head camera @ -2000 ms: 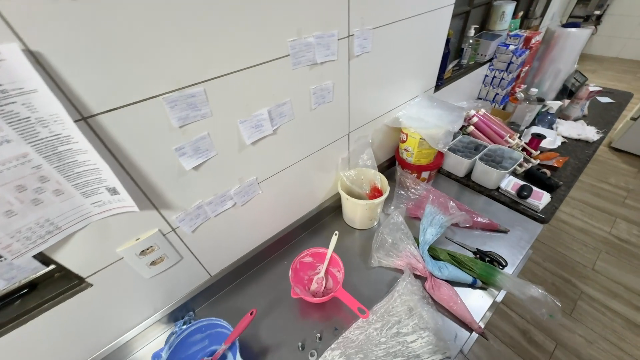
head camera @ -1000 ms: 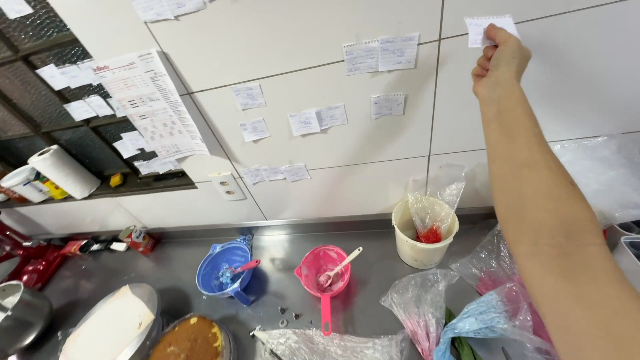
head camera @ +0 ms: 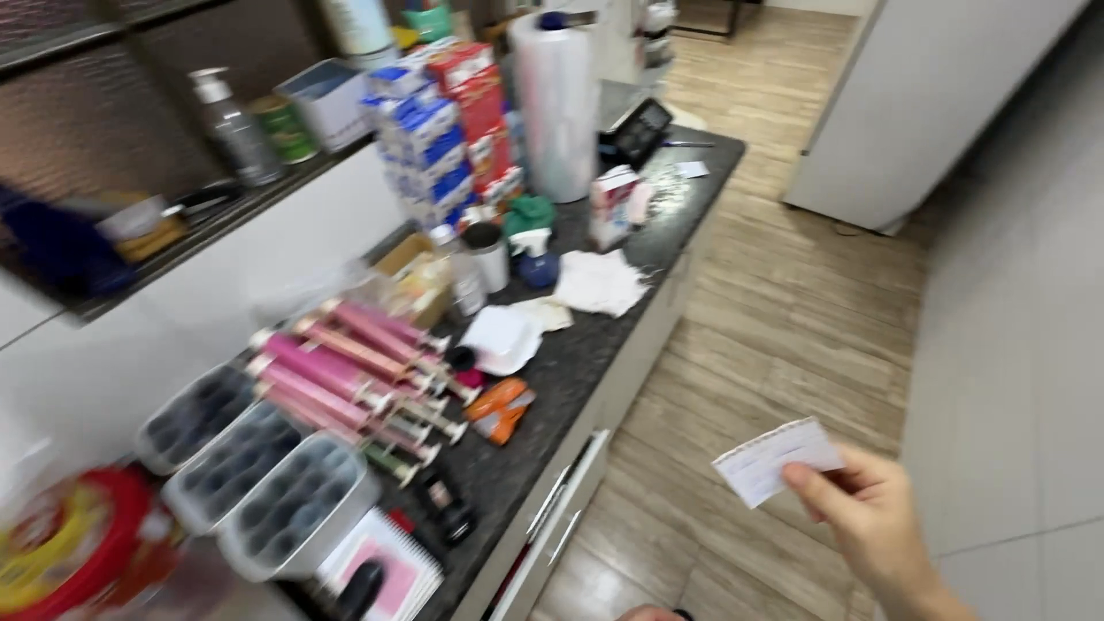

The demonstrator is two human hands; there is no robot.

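My right hand (head camera: 862, 509) pinches a small handwritten paper slip (head camera: 779, 459) between thumb and fingers, over the wooden-look floor. The slip has one torn, perforated edge. My left hand cannot be made out; a bit of skin at the bottom edge is too cut off to identify. Left of the held slip, on the dark stone counter, lie pink-filled syringe-like tubes (head camera: 345, 371), an orange and grey item (head camera: 500, 410) and a spiral notebook (head camera: 392, 561) with a black object on it.
Plastic containers of piping nozzles (head camera: 297, 504), a white cloth (head camera: 601, 282), stacked blue and red cartons (head camera: 423, 147), a plastic film roll (head camera: 556, 112) and a dark scale-like device (head camera: 640, 134) stand along the counter. A drawer (head camera: 552, 526) sticks out slightly. A pale cabinet (head camera: 914, 112) stands across the floor.
One second ago my hand held the slip against the tiled wall; now it holds it away from the wall, above the floor. The view has swung far right along the counter.
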